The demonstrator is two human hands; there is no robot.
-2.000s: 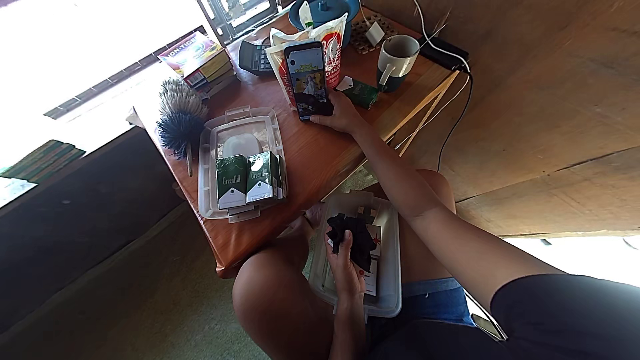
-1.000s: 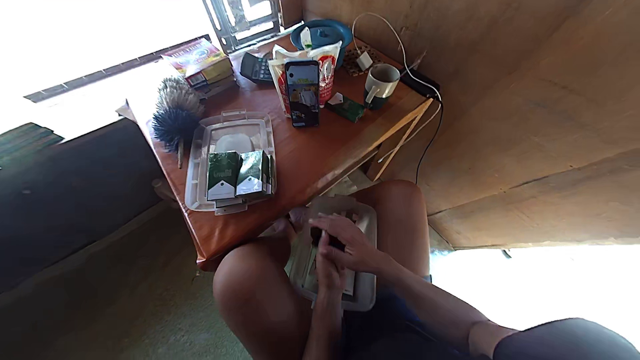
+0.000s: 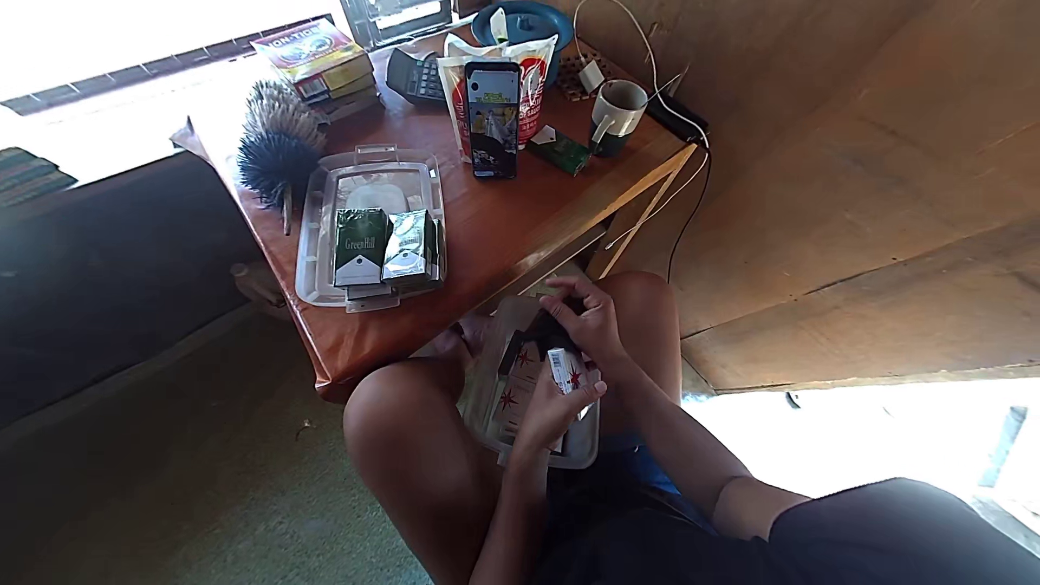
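Note:
On my lap sits a translucent plastic container (image 3: 581,451) with several white packs bearing red stars (image 3: 510,400) inside. My left hand (image 3: 552,410) is closed around one small white-and-red pack (image 3: 562,370), its end pointing up. Just above it, my right hand (image 3: 587,321) pinches a black cloth or bag (image 3: 551,331), whose exact kind I cannot tell. On the table, green-and-white cigarette packs (image 3: 361,244) lie stacked on a clear plastic lid (image 3: 315,268).
A phone (image 3: 492,122) leans on white-and-red pouches (image 3: 536,89). Around it are a mug (image 3: 619,110), a green pack (image 3: 561,150), a calculator (image 3: 424,80), a blue basin (image 3: 524,20), a white charger (image 3: 591,76) with cable, a feather duster (image 3: 280,146) and stacked boxes (image 3: 317,61).
My right hand has left the phone, now propped against the pouches, and has come down to the container. A white-and-red pack now shows in my left hand, which held the black item earlier.

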